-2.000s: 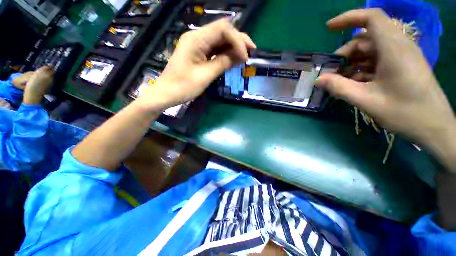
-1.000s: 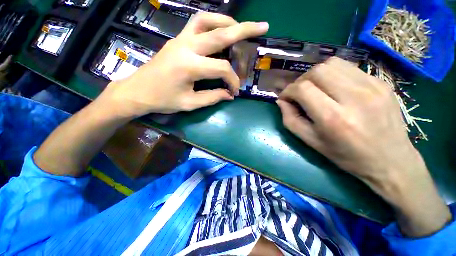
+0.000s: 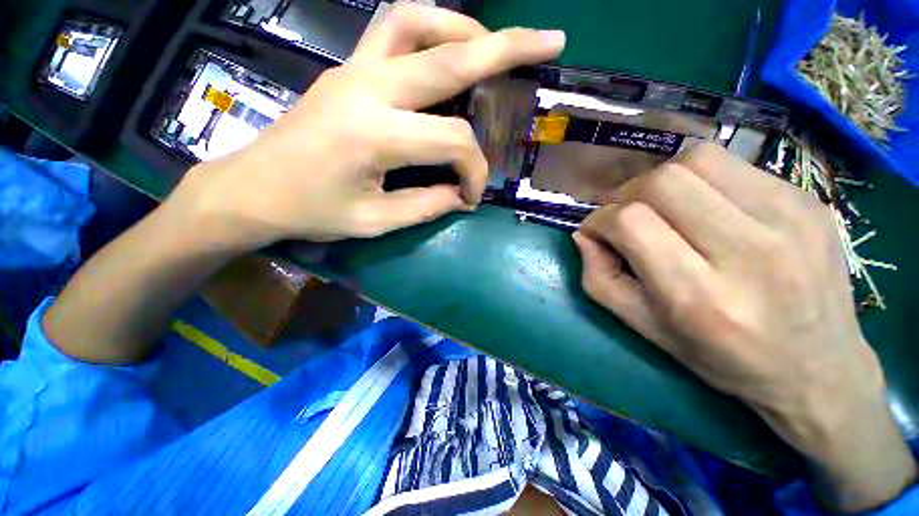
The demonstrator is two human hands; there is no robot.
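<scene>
A phone mid-frame [image 3: 605, 166] lies open side up on the green mat, with an orange flex tab [image 3: 550, 128] and a dark printed strip inside. My left hand [image 3: 343, 141] is spread over its left end, with thumb and fingertips at its edge. My right hand [image 3: 705, 242] has thumb and forefinger pinched together at the near long edge. A thin light strip [image 3: 549, 220] shows along that edge, running toward the right fingertips. Whether the fingertips grip it is hidden.
A blue bin [image 3: 801, 40] full of tan strips stands at the upper right. Loose strips [image 3: 857, 247] lie below it. Black trays [image 3: 136, 101] holding phone frames are at the left. The green mat's near edge [image 3: 443, 331] runs below the hands. A brown box [image 3: 264, 302] is beneath.
Since two seconds ago the right hand has come from the frame's right end to its near edge and pinched. The left hand has spread over the left end. The view has shifted.
</scene>
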